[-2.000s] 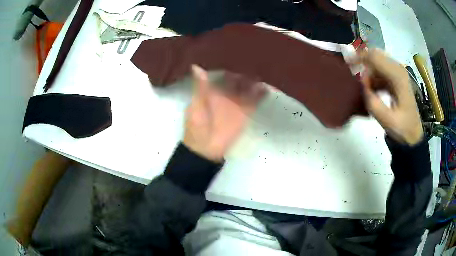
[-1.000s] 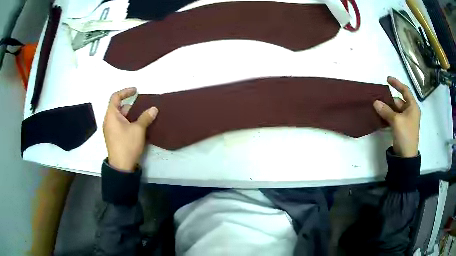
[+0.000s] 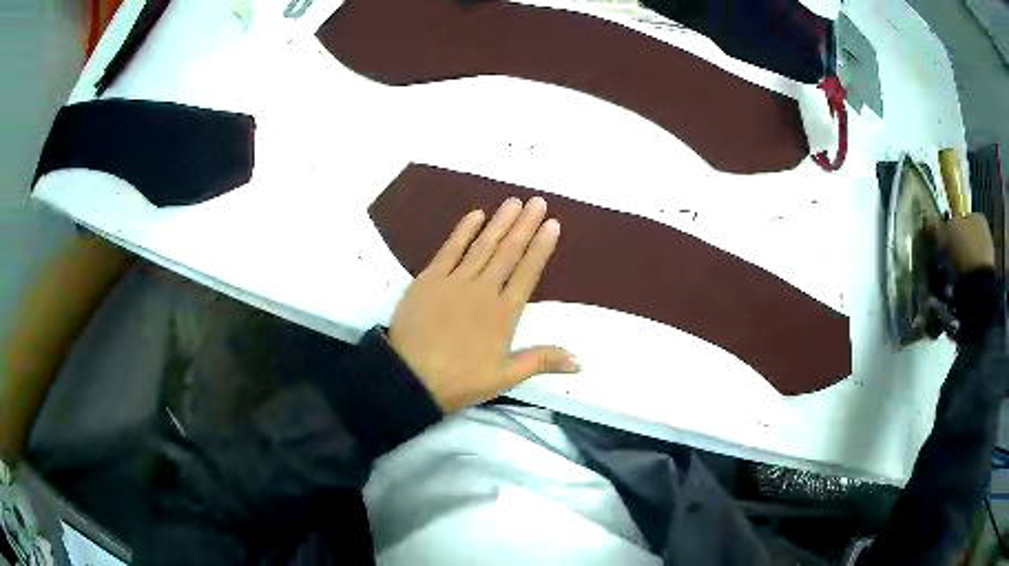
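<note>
A dark maroon collar piece lies flat on the white table near its front edge. My left hand lies flat on its left part, palm down, fingers a little apart and thumb out over the table. My right hand is at the far right, closed around the yellow handle of the steam iron; its fingers are partly hidden. The iron is at the table's right side, on a dark pad that shows beside it. A second maroon piece lies flat farther back.
The white table bears a black fused piece at its left corner. A narrow maroon strip is at far left. Black pieces, a red loop and a grey plate are at the back right.
The maroon piece has been let go by both hands and lies flat. My left hand has moved inward onto it. My right hand has moved right and taken the iron's handle. The view has turned.
</note>
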